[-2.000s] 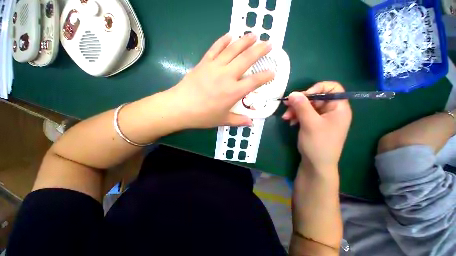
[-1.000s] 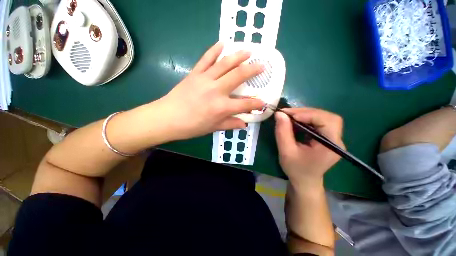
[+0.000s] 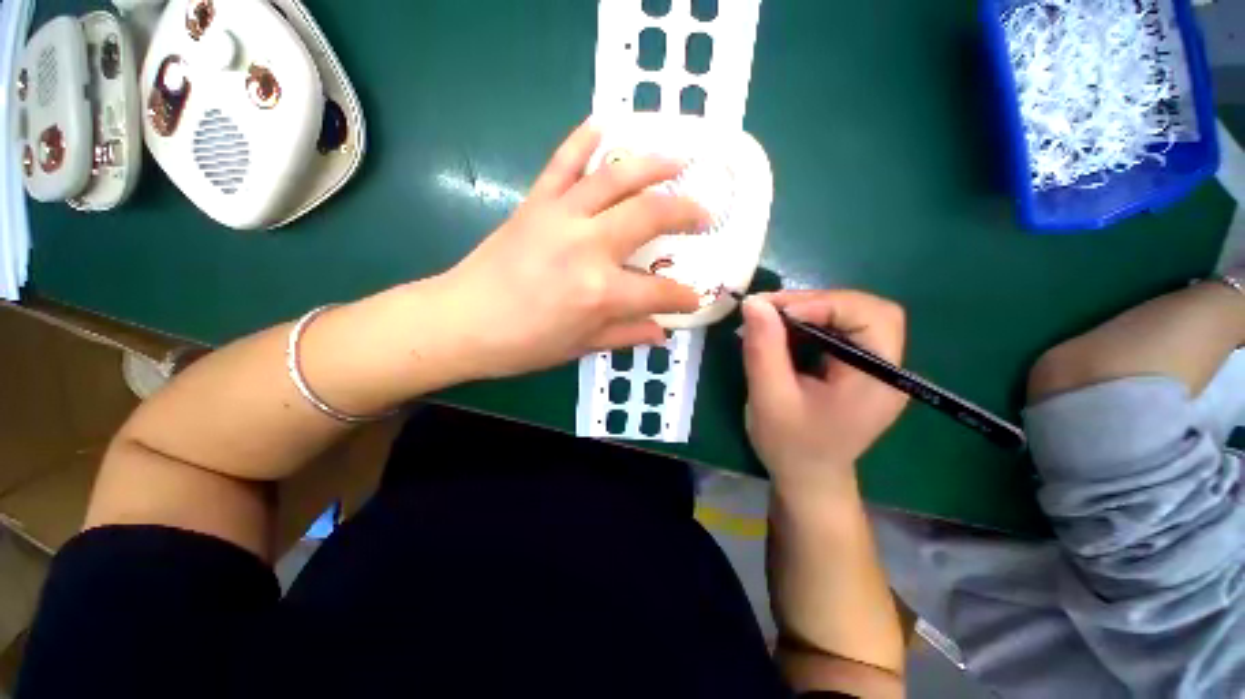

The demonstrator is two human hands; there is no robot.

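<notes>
A cream housing shell (image 3: 744, 205) with a slotted round grille lies on a long white strip (image 3: 679, 68) with two rows of dark rounded squares. My left hand (image 3: 580, 266) lies spread over the shell's left part, pressing it with the fingertips and covering much of it. My right hand (image 3: 819, 369) grips slim black tweezers (image 3: 901, 378), slanting down to the right. Their tip touches or nearly touches the shell's lower right edge, near my left fingers. Whether the tip holds a part is too small to tell.
Stacked cream housings (image 3: 232, 130) stand at the upper left, with white strips (image 3: 14, 205) at the far left edge. A blue bin (image 3: 1092, 212) of white rings (image 3: 1085, 96) is at the upper right. Another person's grey sleeve (image 3: 1133, 478) is at the right. A brown box (image 3: 55, 410) is below the table edge.
The tweezers have swung from nearly level to slanting down rightward, and my right hand has moved lower and left. My left hand stays on the shell. The blue bin sits slightly further left than one second ago.
</notes>
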